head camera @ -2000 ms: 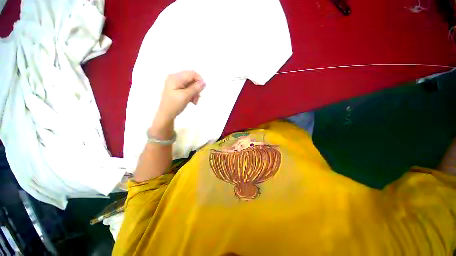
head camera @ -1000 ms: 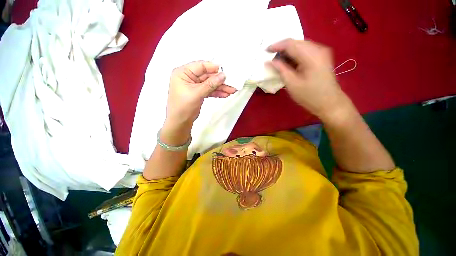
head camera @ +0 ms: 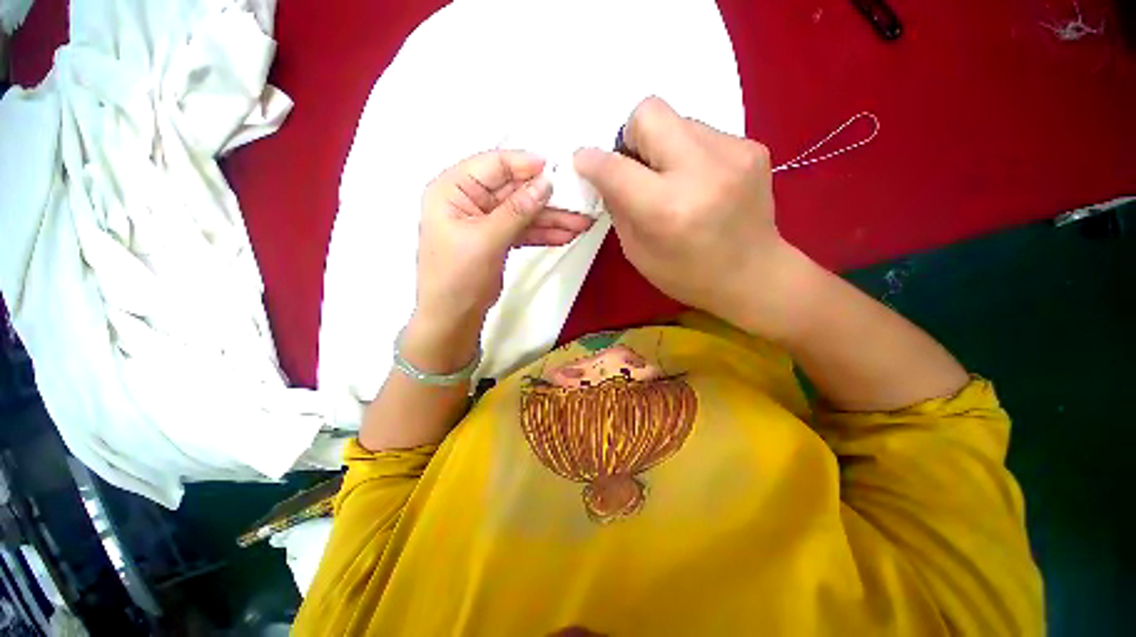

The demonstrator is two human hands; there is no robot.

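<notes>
A white cloth piece (head camera: pixel 436 125) lies spread on the red table under both hands. My left hand (head camera: pixel 480 224) pinches a small raised part of the cloth between thumb and fingers; a tiny dark dot shows at the fingertips. My right hand (head camera: pixel 685 199) is closed with thumb and forefinger together, close to the left fingertips at the pinched cloth. A dark band shows on a right finger. A needle cannot be made out. A loop of white thread (head camera: pixel 841 143) lies on the red cloth to the right of my right hand.
A crumpled white garment pile (head camera: pixel 162 274) hangs over the table's left side. A dark slim tool (head camera: pixel 880 18) lies at the upper right edge. Thread scraps (head camera: pixel 1074 25) lie at the far right. The red table's (head camera: pixel 947 125) front edge borders the dark green floor.
My right hand, out of view at first, came in over the cloth and has moved left to my left fingertips. The long thread stretched rightward is now a short loop.
</notes>
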